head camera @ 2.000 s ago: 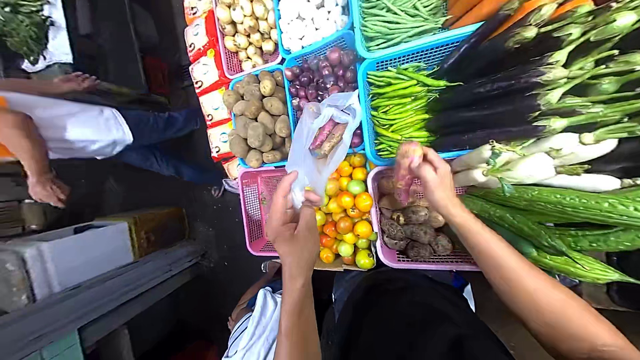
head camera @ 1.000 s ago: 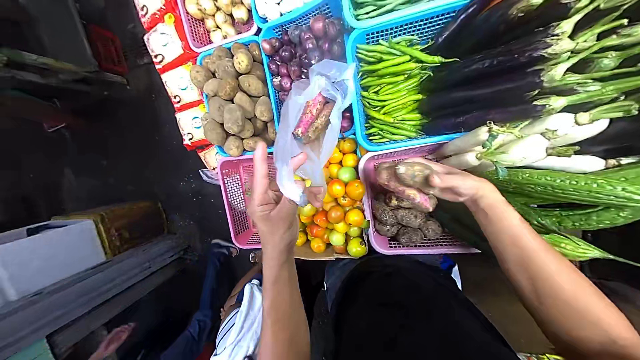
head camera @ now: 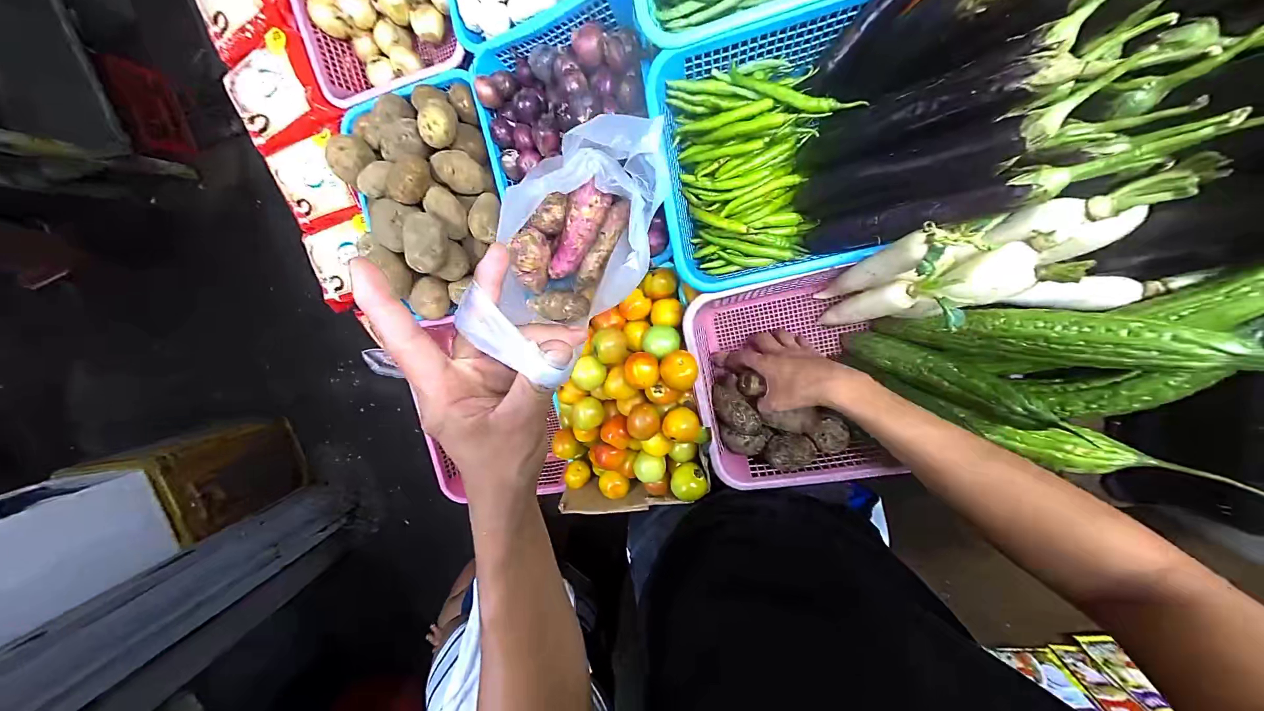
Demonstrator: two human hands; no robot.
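My left hand (head camera: 474,380) holds a translucent plastic bag (head camera: 632,168) by its handle, looped over the fingers. Inside the bag lie several root crops, among them a pinkish-purple sweet potato (head camera: 581,229). My right hand (head camera: 790,373) reaches palm down into a pink plastic basket (head camera: 721,326), its fingers over brown root crops (head camera: 790,451); whether it grips one cannot be told. Between my hands are orange, yellow and green tomatoes (head camera: 642,422) on cardboard.
Blue baskets hold potatoes (head camera: 425,242), red onions (head camera: 543,99) and green chillies (head camera: 741,183). To the right lie eggplants (head camera: 908,148), white radishes (head camera: 997,272) and bitter gourds (head camera: 1076,341). Red and white packets (head camera: 306,178) line the left. A person's striped clothing (head camera: 456,652) shows below my left arm.
The root crops seen in my right hand a second ago are no longer seen there, and that hand is down in the pink basket. The bag on my left hand holds more root crops than before.
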